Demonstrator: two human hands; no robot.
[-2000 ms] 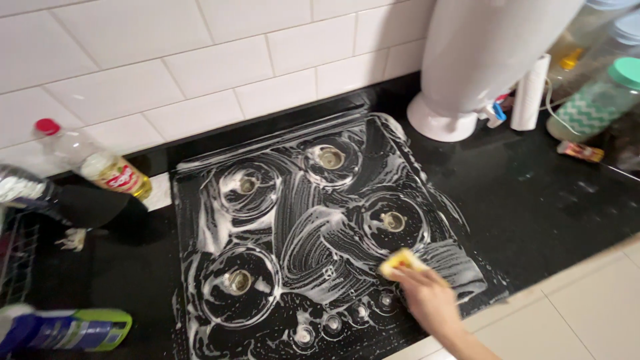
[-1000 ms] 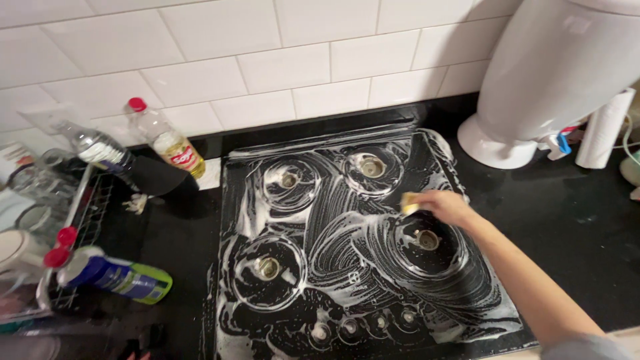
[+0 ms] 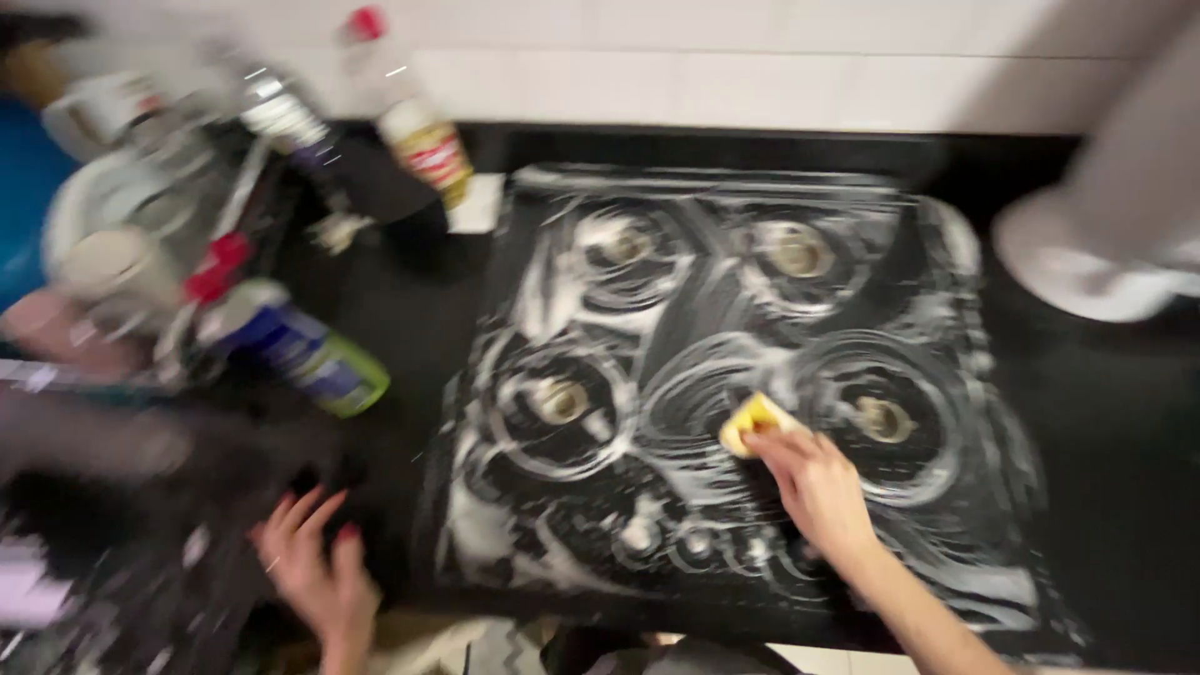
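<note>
My right hand (image 3: 814, 483) is closed around a yellow sponge (image 3: 750, 422), which touches the middle of a black cooktop (image 3: 689, 309), just left of its front right burner (image 3: 883, 419). White suds in swirls and rings cover much of the cooktop, around the four burner bases and over the row of knobs (image 3: 696, 542) at the front. My left hand (image 3: 319, 567) has its fingers apart and holds nothing; it is over the dark counter's front edge, left of the cooktop. The picture is blurred.
On the left lie a blue and green bottle (image 3: 305, 352) and a rack with dishes (image 3: 122, 244). Behind them are a clear bottle with a red cap (image 3: 422, 141) and a dark bottle (image 3: 347, 159). A large white vessel (image 3: 1078, 244) stands at the right, before the tiled wall (image 3: 750, 75).
My right hand, with the sponge, has moved from behind the front right burner to its left. More of my left hand has come into view. The view has shifted left.
</note>
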